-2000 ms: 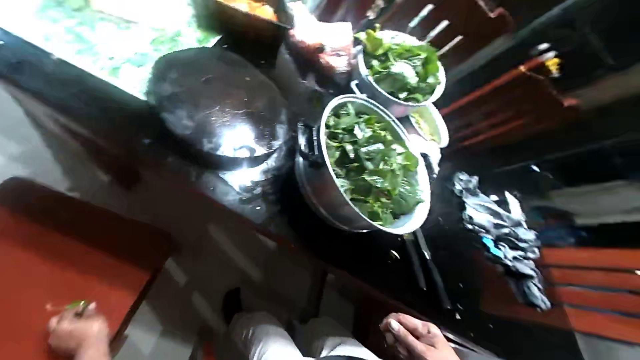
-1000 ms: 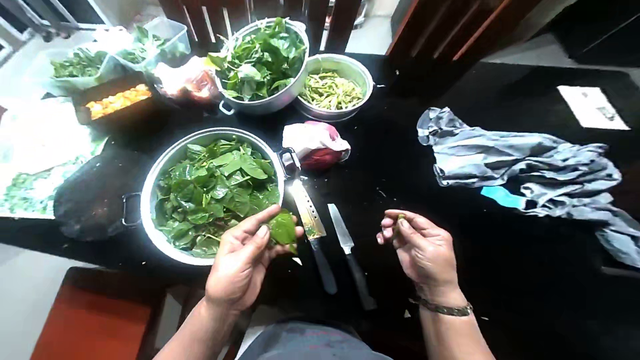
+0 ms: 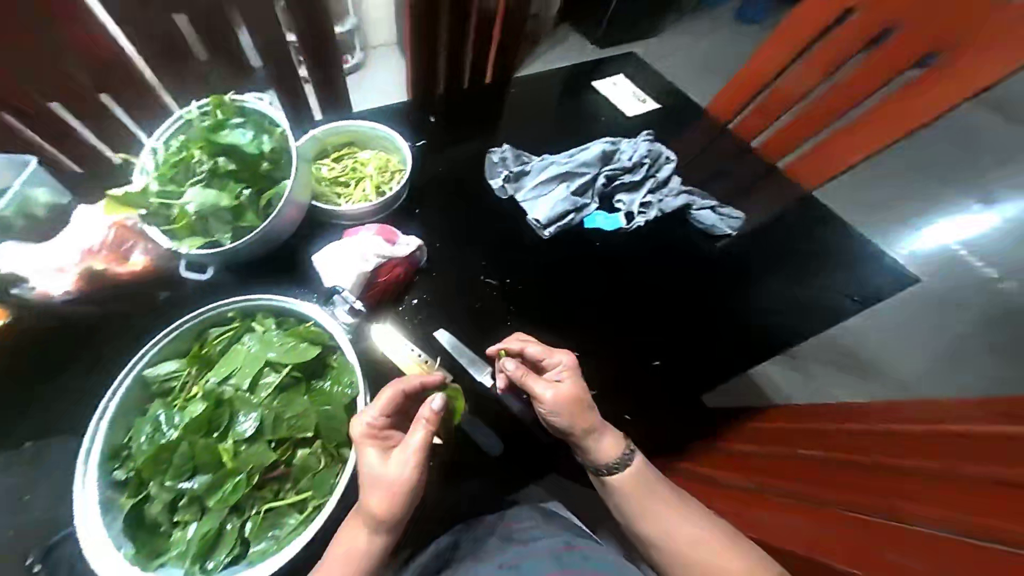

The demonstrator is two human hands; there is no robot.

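My left hand (image 3: 400,440) pinches a small green leaf (image 3: 455,402) between thumb and fingers, just right of a large metal pot (image 3: 90,480) full of green leaves. My right hand (image 3: 548,384), with a bracelet on its wrist, pinches a small green bit (image 3: 502,357), perhaps a piece of stem. Under and beyond my hands lie two knives: one with holes in its blade (image 3: 400,349), partly hidden by my left hand, and a plain one (image 3: 462,354) whose handle is partly behind my right hand.
Behind the large pot stand another pot of leaves (image 3: 298,180) and a bowl of thin green pieces (image 3: 408,172). A red and white bundle (image 3: 388,272) lies nearer. A crumpled grey cloth (image 3: 592,180) and a white paper (image 3: 626,94) are farther right. Wooden chairs (image 3: 848,80) flank the black table.
Two seconds ago my hands were far apart; now both are near the knives. Since one second ago they have come closer together, each still pinching something small. The view has swung to the right.
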